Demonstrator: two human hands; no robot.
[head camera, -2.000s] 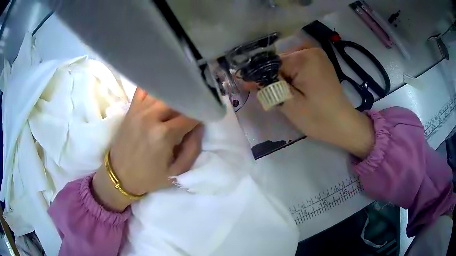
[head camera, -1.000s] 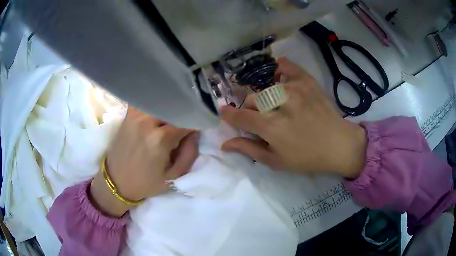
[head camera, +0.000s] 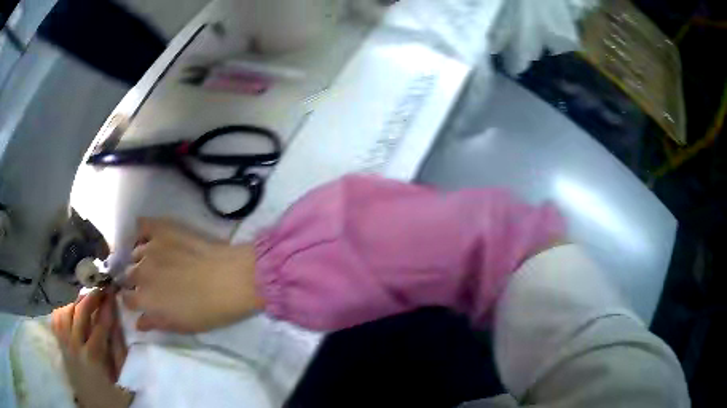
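Note:
White cloth lies at the lower left, under and around my hands. My left hand is at the lower left edge, partly cut off, fingers bent on the cloth near the tension dial. My right hand is just right of the dial, palm down, fingers bent beside the machine head; its fingertips are blurred and whether they pinch cloth cannot be told. The sewing machine head fills the left side. The presser foot and needle are hidden.
Black-handled shears lie on the white table above my right hand, with a pink tool beyond. Ruler marks run along the table edge. A grey panel is at the right. White cloth hangs at the top, near a brown board.
The view has swung to the right, so the machine and both hands now appear at the left. The grey panel, hanging cloth and brown board have come into view.

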